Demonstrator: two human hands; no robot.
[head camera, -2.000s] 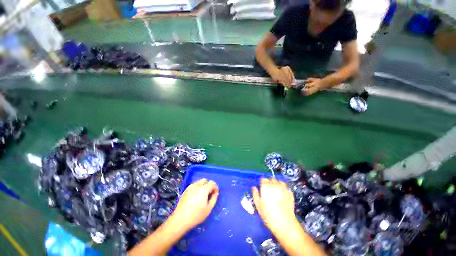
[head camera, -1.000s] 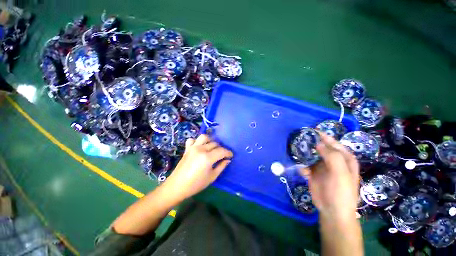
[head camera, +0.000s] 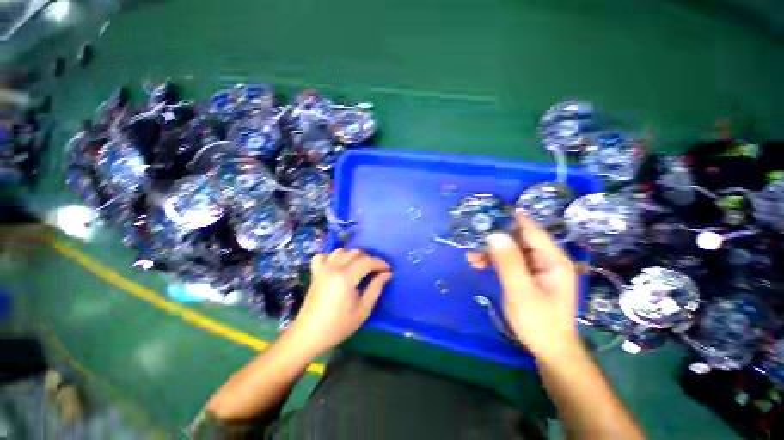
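Note:
My right hand holds a round dark, silvery-speckled disc unit by its lower right edge, over the right part of the blue tray. A pale lead trails from it to the left. My left hand is at the tray's left edge, fingers curled and slightly apart, with nothing visible in it. Several tiny clear rings lie on the tray floor, blurred. Another disc rests at the tray's right side, just beyond my right fingers.
A large pile of disc units lies left of the tray. A second pile with white leads and dark parts lies right of it. A light blue plastic patch is below the left pile. A yellow line crosses the green floor.
The view has tilted down from the worker opposite to the tray. My right hand has turned and brought the held disc left over the tray. My left hand stays at the tray's left edge.

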